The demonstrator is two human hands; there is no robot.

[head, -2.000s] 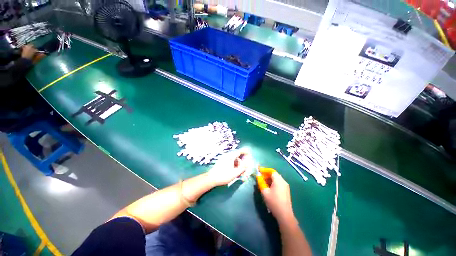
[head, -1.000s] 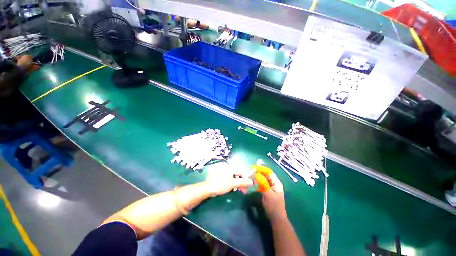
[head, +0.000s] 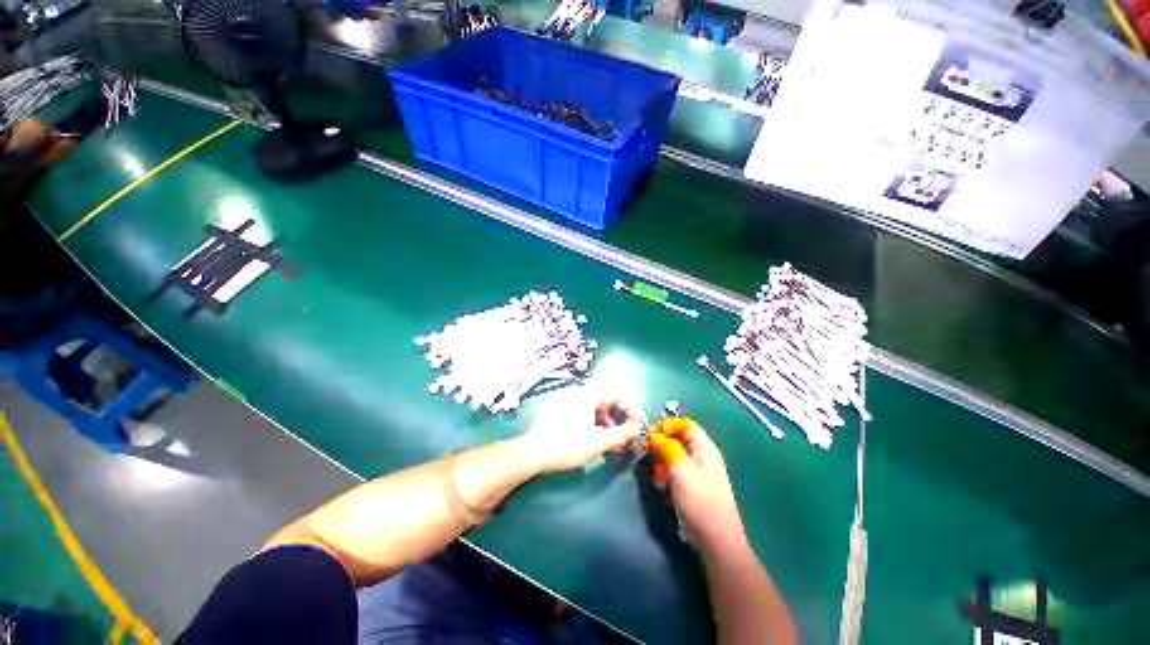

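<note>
My left hand (head: 583, 431) and my right hand (head: 687, 464) meet fingertip to fingertip over the green bench. My right thumb and forefinger wear orange covers. Between the fingertips is a small cable (head: 644, 432), with a pale end showing above the orange tips; most of it is hidden by the fingers and glare. A fanned heap of white cables (head: 507, 352) lies just beyond my left hand. A denser heap (head: 797, 353) lies farther right. A few strands (head: 740, 398) lie beside it, nearer my right hand.
A single strand with a green middle (head: 651, 294) lies near the metal rail. A blue bin (head: 505, 141) with dark contents stands behind, a black fan (head: 298, 145) left of it. A white instruction sheet (head: 858, 151) hangs at right. Black tape markers (head: 225, 267) are on the bench. Another person's hand is at far left.
The camera view has shifted. My hands stay together, but the orange-covered fingertips and the held piece have turned slightly, and a pale end now shows above them. The heaps look unchanged.
</note>
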